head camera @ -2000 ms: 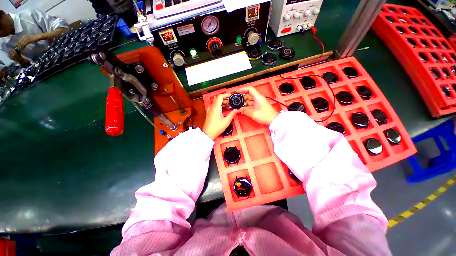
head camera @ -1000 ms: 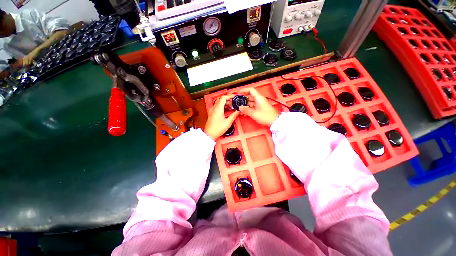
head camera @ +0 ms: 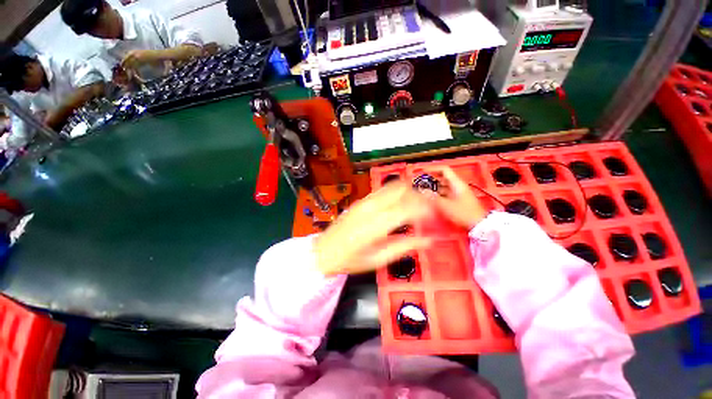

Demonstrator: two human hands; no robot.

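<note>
A black round unit [head camera: 426, 183] with a ringed face is held over the upper left part of the red tray [head camera: 457, 315]. My right hand [head camera: 462, 204] grips it at its right side. My left hand [head camera: 373, 230] is motion-blurred, palm down with fingers spread, over the tray's left edge, in front of the unit; nothing shows in it. Other round units sit in the tray's pockets, one [head camera: 411, 318] with a bright reflection at the near left. A thin dark wire [head camera: 584, 204] curves over the tray. My right sleeve hides some pockets.
Left of the tray stands the orange fixture [head camera: 324, 132] with a toggle clamp and red handle [head camera: 267, 175]. Behind are a white slip [head camera: 402, 133], control box [head camera: 400, 100], loose round units [head camera: 482, 127] and power supply [head camera: 540, 53]. People work at the far left. Another red tray [head camera: 691, 113] lies right.
The view has turned left, so the bench things sit further right in the picture. My left hand has come off the unit and moved nearer; my right hand still holds it.
</note>
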